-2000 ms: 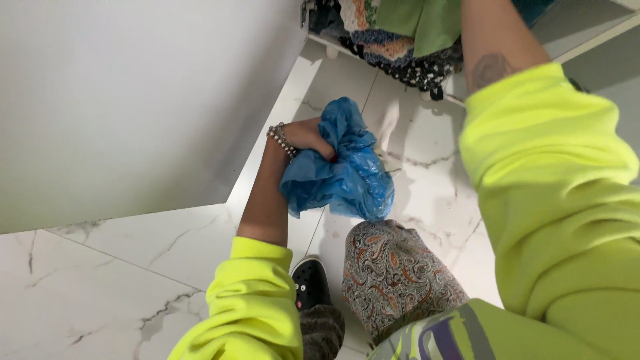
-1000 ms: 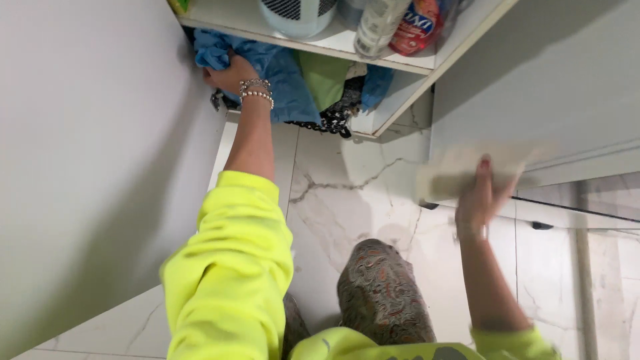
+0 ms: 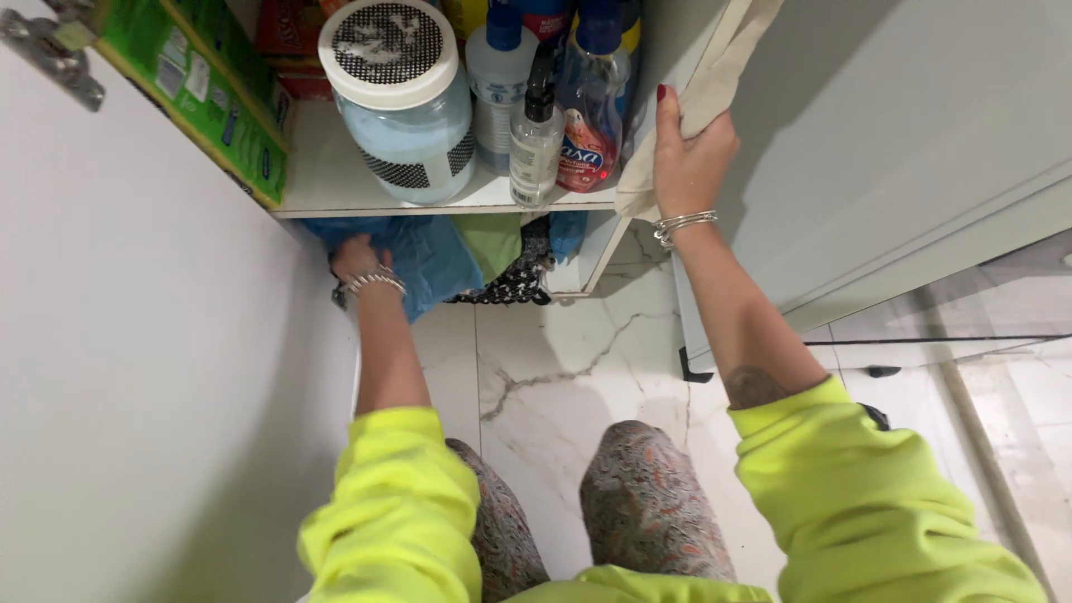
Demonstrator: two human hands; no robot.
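My left hand (image 3: 360, 255) reaches into the left end of the low compartment, against a blue plastic bag (image 3: 427, 255); its fingers are partly hidden, so a grip cannot be made out. Beside the bag lie a green cloth (image 3: 490, 243) and a black-and-white knitted textile (image 3: 515, 272). At the cabinet's right side panel, my right hand (image 3: 695, 159) is closed on a cream cloth (image 3: 720, 79) that hangs along the panel's front edge.
Above, the shelf (image 3: 335, 188) holds a lidded jar of pale blue powder (image 3: 410, 109), a clear pump bottle (image 3: 536, 142), a red-labelled cleaner bottle (image 3: 590, 109) and green packs (image 3: 201, 92). A white door (image 3: 167, 335) stands left; a white appliance or cabinet panel (image 3: 904, 151) is right.
The blue bag, earlier in my left hand above the floor, is now in the low compartment. My right hand has moved to the cabinet's right edge with the cream cloth. The view has shifted.
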